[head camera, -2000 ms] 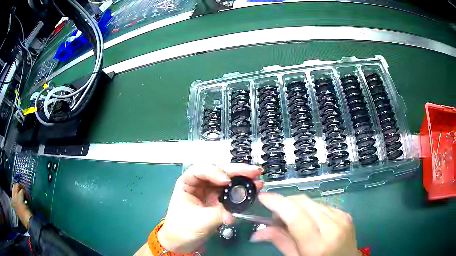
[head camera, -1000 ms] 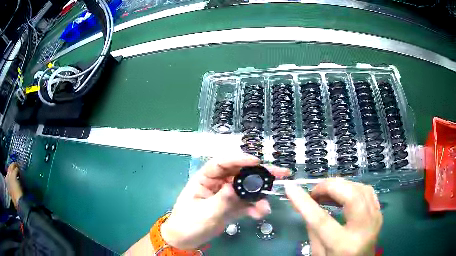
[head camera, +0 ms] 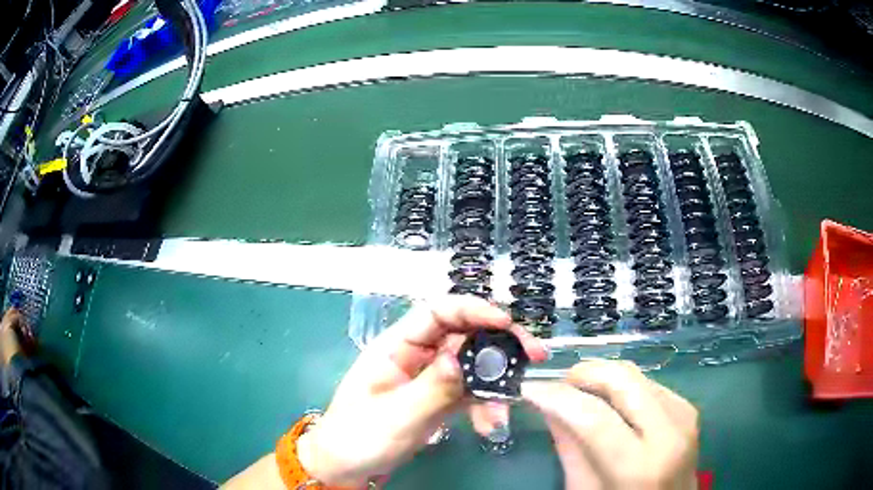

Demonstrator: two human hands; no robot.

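Note:
My left hand (head camera: 407,383), with an orange wristband, holds a round black module (head camera: 492,364) upright between thumb and fingers. Its pale round centre and small white rim dots face me. My right hand (head camera: 622,421) holds a thin silver tool (head camera: 505,394) whose tip lies at the module's lower edge; most of the tool is hidden by the fingers. A loose module (head camera: 498,440) lies on the green mat just below, partly covered by my left hand. Another pale one (head camera: 438,435) is mostly hidden by that hand.
A clear compartment tray (head camera: 385,182) lies beyond my hands, its slots holding rows of stacked black modules (head camera: 591,239). A red bin (head camera: 833,335) stands at the right. A black box (head camera: 86,206) with looped cables is at left. Another person's hand (head camera: 11,330) shows at far left.
The tool has gone from the module's right side to its lower edge. My right hand has shifted slightly left and down. The loose module at lower right is no longer visible.

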